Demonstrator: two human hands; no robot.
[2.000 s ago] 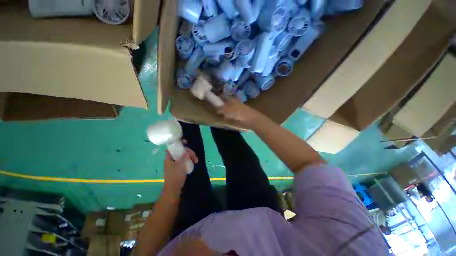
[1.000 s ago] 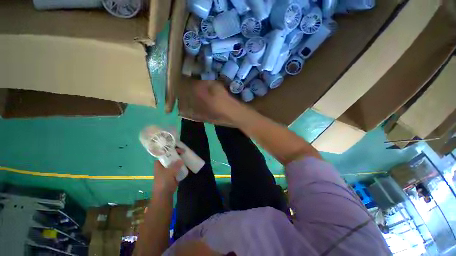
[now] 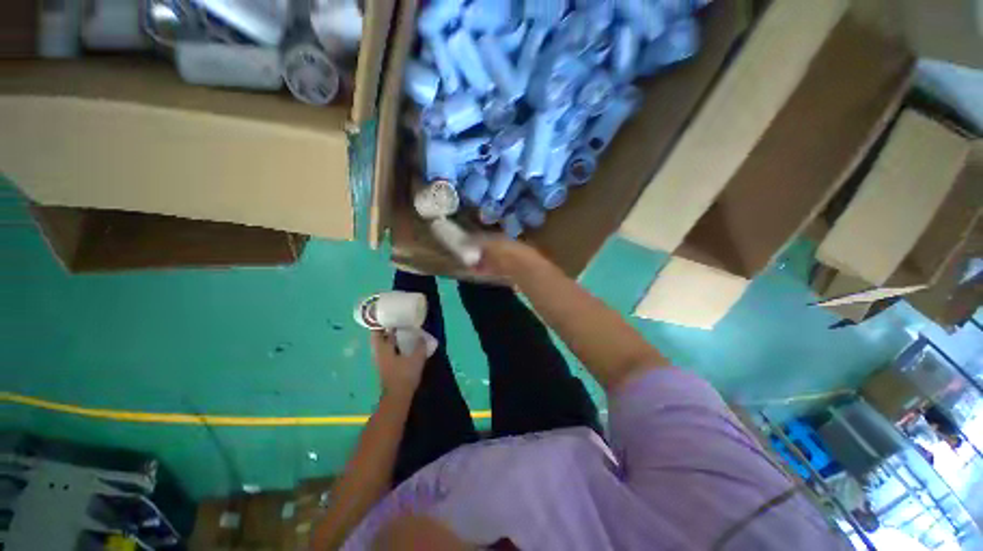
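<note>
My right hand point(image 3: 498, 258) holds a white handheld fan point(image 3: 439, 201) by its handle, over the near left corner of a carton point(image 3: 431, 250) of light blue fans point(image 3: 539, 118). The fan's round grille points away from me. My left hand point(image 3: 401, 361) is outside the carton, over the floor, and holds white fans point(image 3: 401, 310); at least two show, overlapping and slightly blurred. Both hands are bare.
A carton at the upper left point(image 3: 172, 140) holds white and grey fans point(image 3: 229, 65). More open cartons point(image 3: 755, 161) stand at the right. A yellow line point(image 3: 216, 418) crosses the green floor. Grey equipment point(image 3: 81, 500) is at the lower left.
My right hand was low at the carton's corner with no clear fan showing; now a white fan shows in it. My left hand has moved slightly right, and its fans have turned.
</note>
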